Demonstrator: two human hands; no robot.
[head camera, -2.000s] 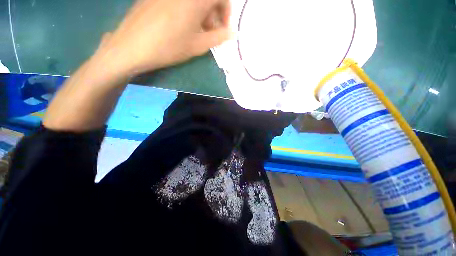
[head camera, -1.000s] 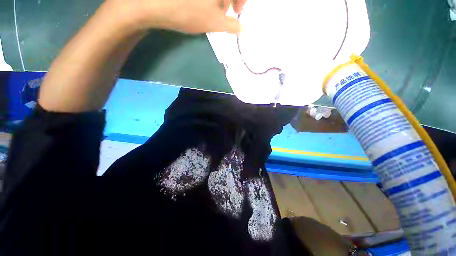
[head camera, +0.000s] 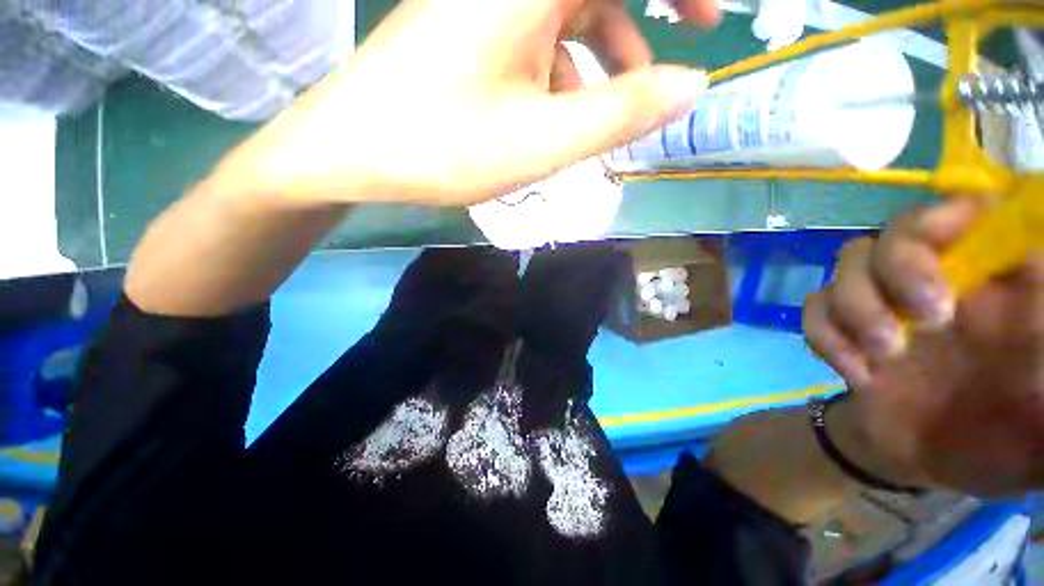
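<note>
My right hand (head camera: 904, 332) is closed around the yellow trigger handle of the caulking gun (head camera: 962, 172) at the right. The gun lies nearly level, pointing left, with the white and blue sealant cartridge (head camera: 756, 115) in its frame. My left hand (head camera: 618, 86) is bare, in front of the cartridge's front end, with thumb stretched out and fingers curled. It hides the nozzle, and whether it touches the cartridge I cannot tell. The white housing (head camera: 561, 212) lies on the green bench (head camera: 401, 227), mostly hidden behind my left hand, with a short dark wire line showing.
Stacked lilac-white housings (head camera: 229, 46) stand at the upper left. White crumpled wads (head camera: 784, 21) lie at the bench's back. Below the bench edge are a cardboard box (head camera: 698, 309) holding small white pieces and a blue rack surface (head camera: 675, 372).
The gun has swung from slanting down right to nearly level, and its handle and my right hand have come into view. My left hand now overlaps the cartridge's front. The view has shifted.
</note>
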